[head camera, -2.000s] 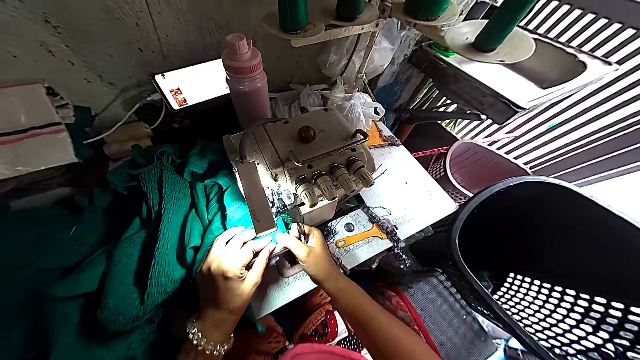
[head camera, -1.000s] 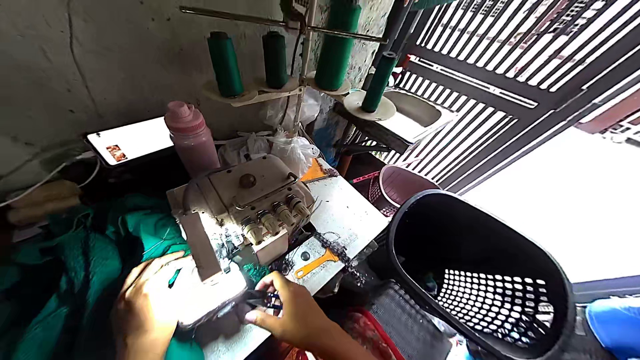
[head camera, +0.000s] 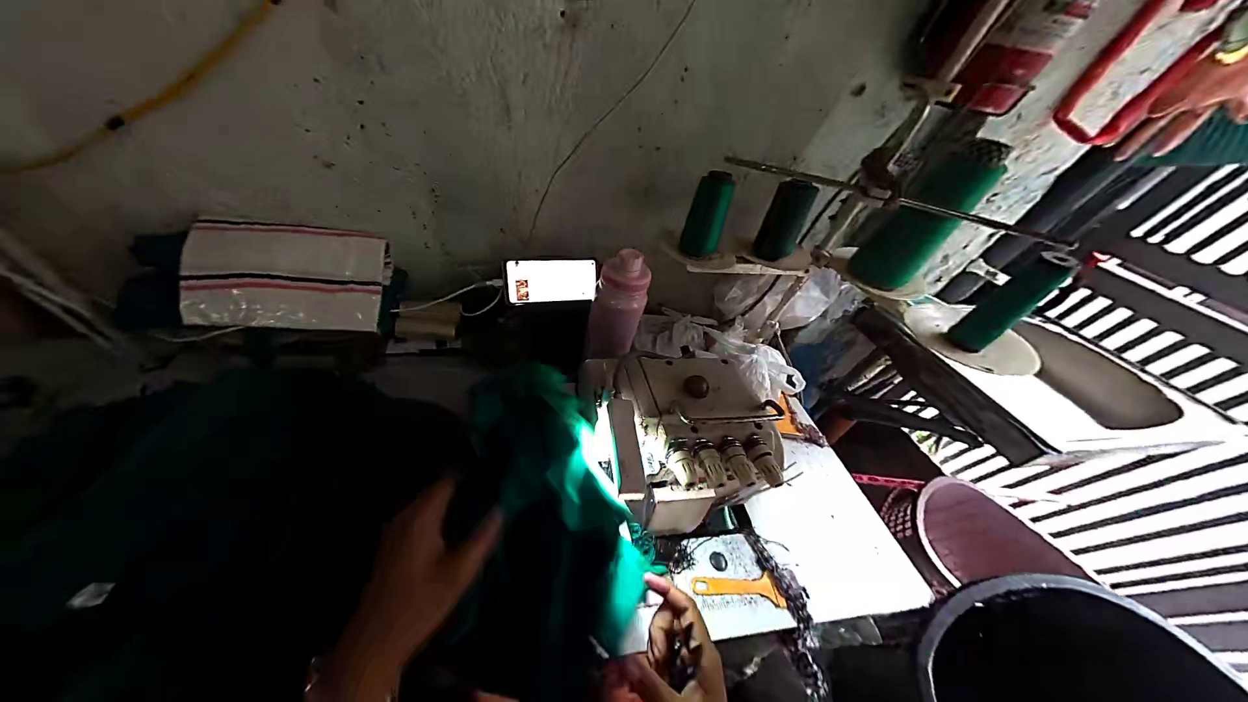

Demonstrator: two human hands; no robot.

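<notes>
Green fabric (head camera: 546, 458) lies heaped over the left side and rises against the needle end of an overlock sewing machine (head camera: 697, 400). My left hand (head camera: 424, 565) is blurred and in shadow against the dark part of this cloth; whether its fingers grip it is not clear. Low in the view, my right hand (head camera: 682, 648) has bent fingers around a small dark tool, too shadowed to name, with its fingertips at the cloth's edge. Beside that hand, an orange-handled tool (head camera: 738, 587) lies on the white machine table (head camera: 838, 536).
Green thread cones (head camera: 707, 214) stand on a rack behind the machine. A pink bottle (head camera: 619, 307) and a lit phone (head camera: 551, 281) are by the wall. At the right are a black basket (head camera: 1024, 590), a pink basket (head camera: 994, 526) and a metal sink (head camera: 1102, 375).
Green cloth now stands raised beside the machine, where both hands were near the needle area before. My left hand has come away from there. The view has swung left and up.
</notes>
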